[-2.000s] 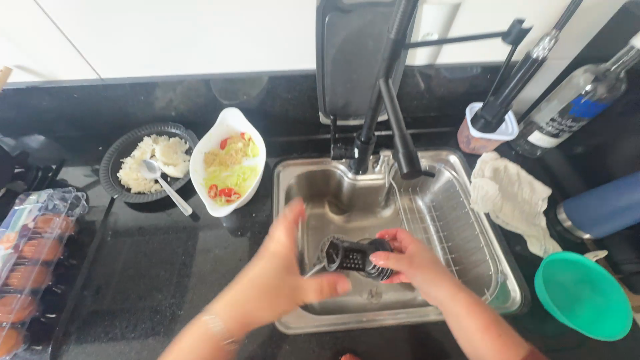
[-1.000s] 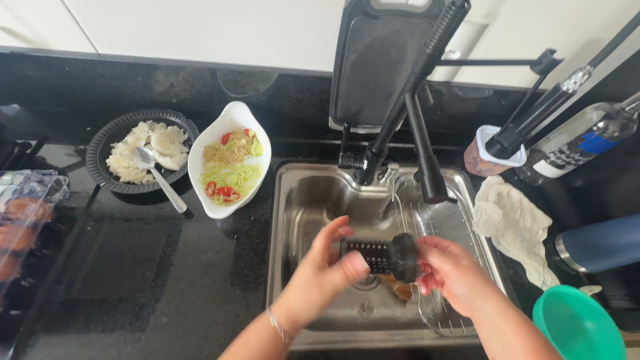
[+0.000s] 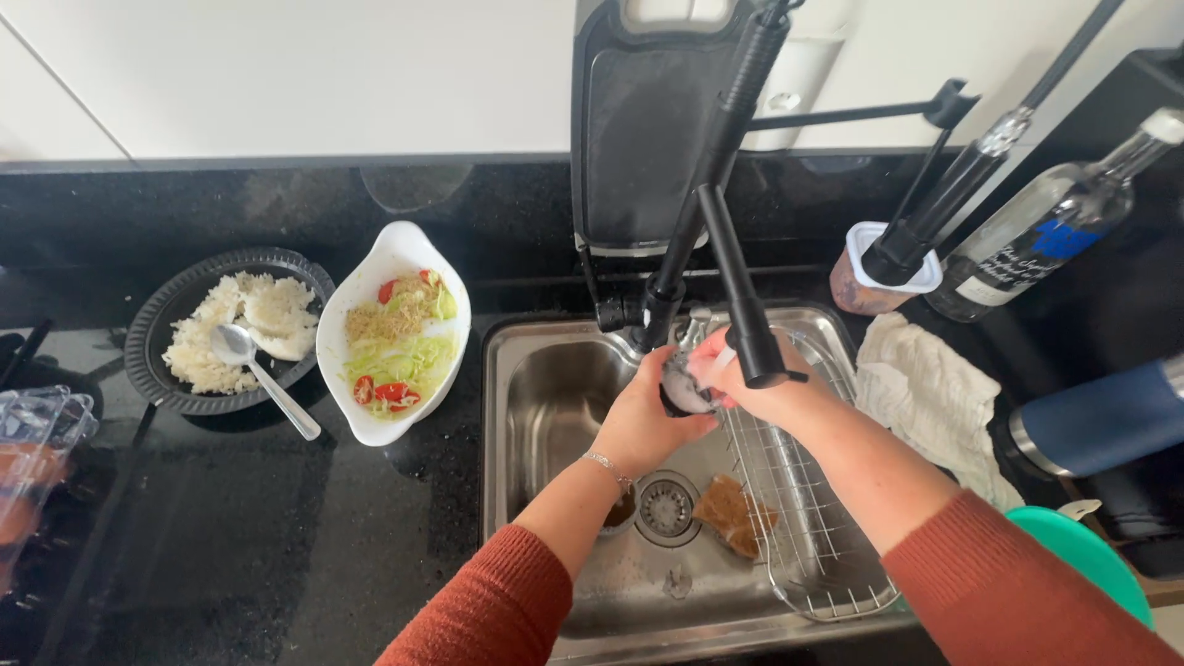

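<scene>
Under the spout of the black faucet [image 3: 740, 287], my left hand [image 3: 647, 416] holds a small dark round part [image 3: 684, 387] with whitish foam or a pale material on it. My right hand [image 3: 749, 375] touches that part from the right with its fingers; a small white piece shows near them, too hidden to name. Both hands are over the stainless steel sink [image 3: 555, 592]. On the sink floor lie the drain strainer [image 3: 666, 509] and a crumpled brown item [image 3: 733, 514]. A round vessel with brown contents is partly hidden behind my left wrist.
A wire rack [image 3: 814, 518] fills the sink's right side. Left stand a white dish of salad [image 3: 338, 347] and a black plate of rice [image 3: 143, 356] with a spoon [image 3: 277, 393]. Right are a cloth [image 3: 925, 398], a plastic tub [image 3: 865, 277], a glass bottle [image 3: 1027, 222], a blue flask [image 3: 1101, 416] and a green bowl [image 3: 1082, 555].
Both hands have moved up toward the faucet. The black perforated cylinder seen between them before is no longer plainly visible; a dark round part with pale material shows there now.
</scene>
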